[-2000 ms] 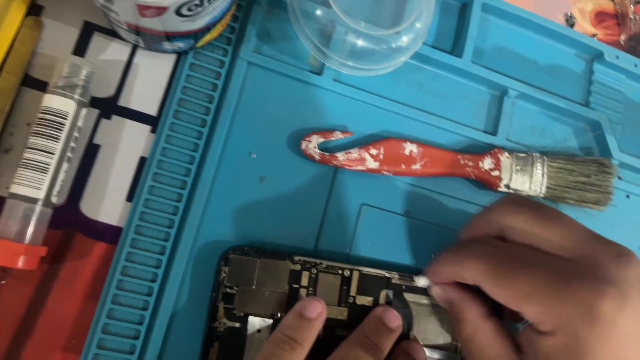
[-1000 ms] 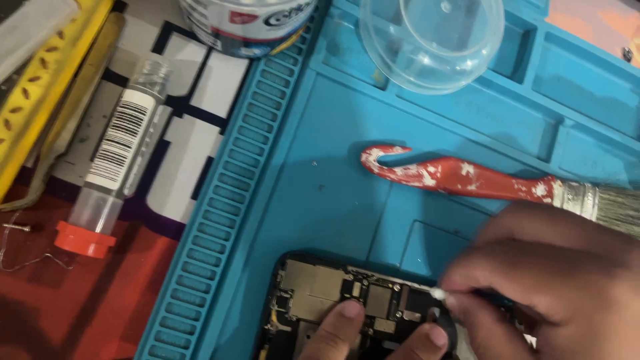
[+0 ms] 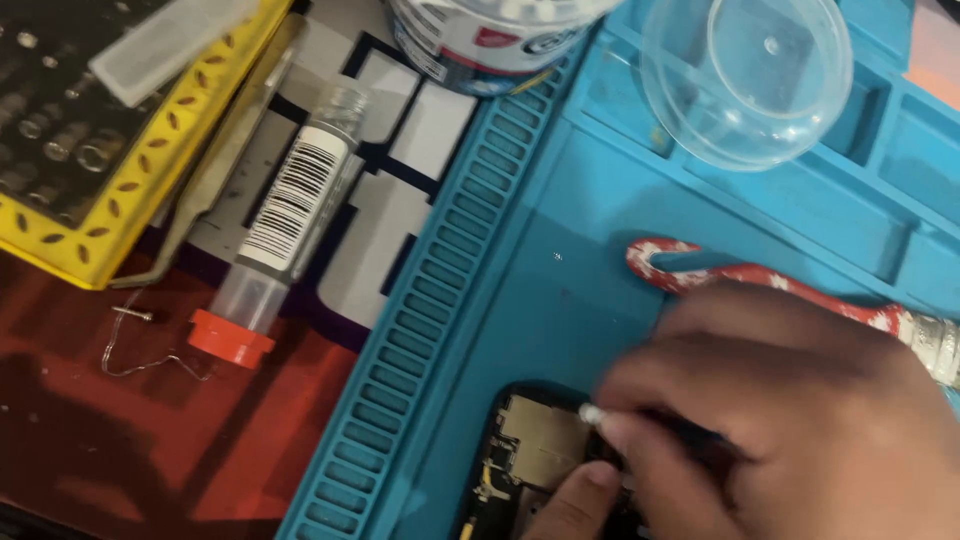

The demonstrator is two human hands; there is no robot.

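An opened smartphone [image 3: 544, 442] with its circuit board and metal shields showing lies on the blue silicone repair mat [image 3: 555, 300] at the bottom centre. My left hand [image 3: 581, 502] rests a fingertip on the phone; its other fingers are mostly out of sight. Above the phone's upper edge, my right hand [image 3: 757, 397] pinches a small white-tipped item [image 3: 592, 413], perhaps a cotton swab, with most of it hidden by the fingers. Behind that hand lies a red-handled paintbrush [image 3: 780, 283], its bristles out of view.
A clear plastic lid [image 3: 750, 75] sits over the mat's compartments. Beyond the mat's ribbed edge stand a tub of cotton swabs [image 3: 487, 45], a clear tube with a red cap [image 3: 292, 202], bent tweezers [image 3: 217, 161], a screw [image 3: 133, 313] and a yellow-framed bit case [image 3: 112, 225].
My right hand has moved along the phone's edge toward its left corner, still pinching the white-tipped item. The view has shifted left, bringing the yellow case and tweezers further in.
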